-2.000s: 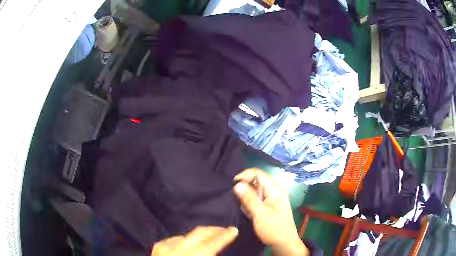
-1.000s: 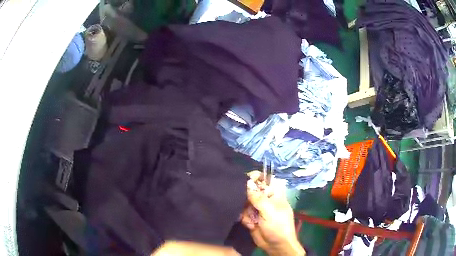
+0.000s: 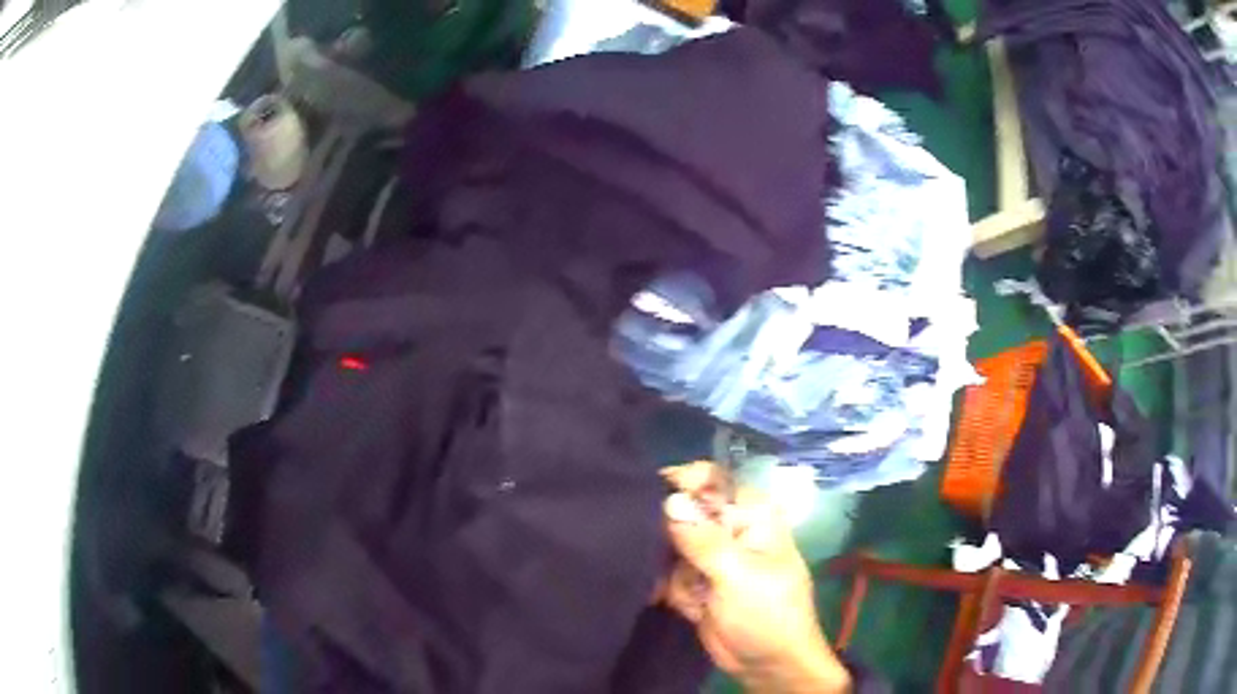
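A large dark purple-black garment (image 3: 543, 529) fills the left and centre, with a tiny bright red mark on its upper left. My right hand (image 3: 739, 569) is at the garment's right edge, fingers curled around small silver snips (image 3: 733, 445). The blades point up and are blurred; whether they are open cannot be told. Whether the fingers also touch the cloth is unclear. My left hand is not in view.
Crumpled light blue and white cloth (image 3: 882, 298) lies behind the garment. An orange basket (image 3: 994, 420) with dark cloth and a reddish-brown chair (image 3: 977, 586) stand right. A white table edge (image 3: 82, 244) curves along the left; thread cones (image 3: 276, 143) stand beside it.
My left hand has left the picture at the bottom. My right hand has shifted slightly right and down since the first frame, and the snip blades now show above it. The view has shifted slightly.
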